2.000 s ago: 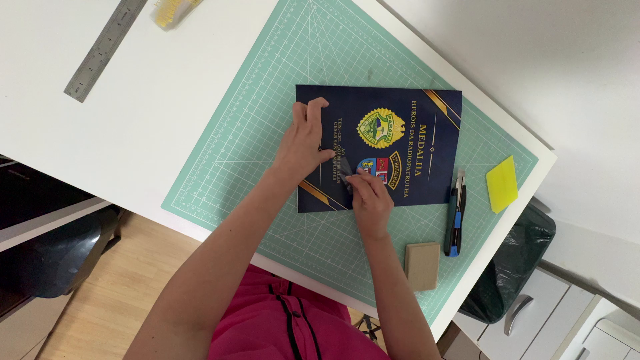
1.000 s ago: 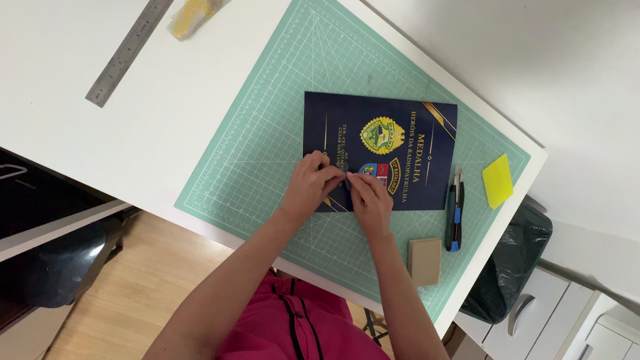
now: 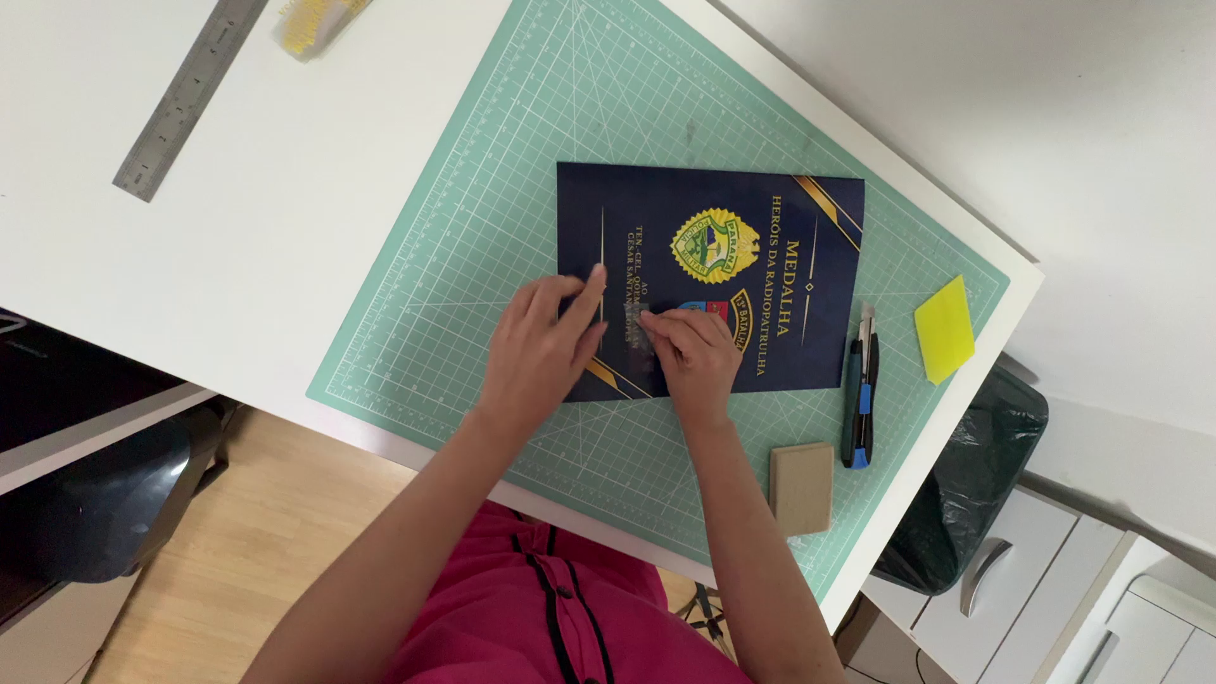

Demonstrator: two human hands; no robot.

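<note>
A dark blue printed cover (image 3: 627,199) with gold lettering and colored crests lies on a green cutting mat (image 3: 494,190). My left hand (image 3: 541,342) is over the cover's lower left part, fingers spread and nothing seen in them. Beside it, my right hand (image 3: 698,356) pinches a small clear film piece (image 3: 646,332) between thumb and forefinger, over the small lettering. Right of the cover is a utility knife (image 3: 862,394) with a black and blue handle. A beige block (image 3: 802,489) rests below the knife, and a yellow sheet piece (image 3: 945,330) lies at the mat's right corner.
A steel ruler (image 3: 190,100) and a clear packet with yellow contents (image 3: 313,27) lie on the white table (image 3: 380,123), upper left. Past the table's right edge stands a bin with a black liner (image 3: 983,465), near white drawers (image 3: 1007,570).
My left hand has moved away from the right hand, and its fingers have spread. The right hand stays over the small lettering.
</note>
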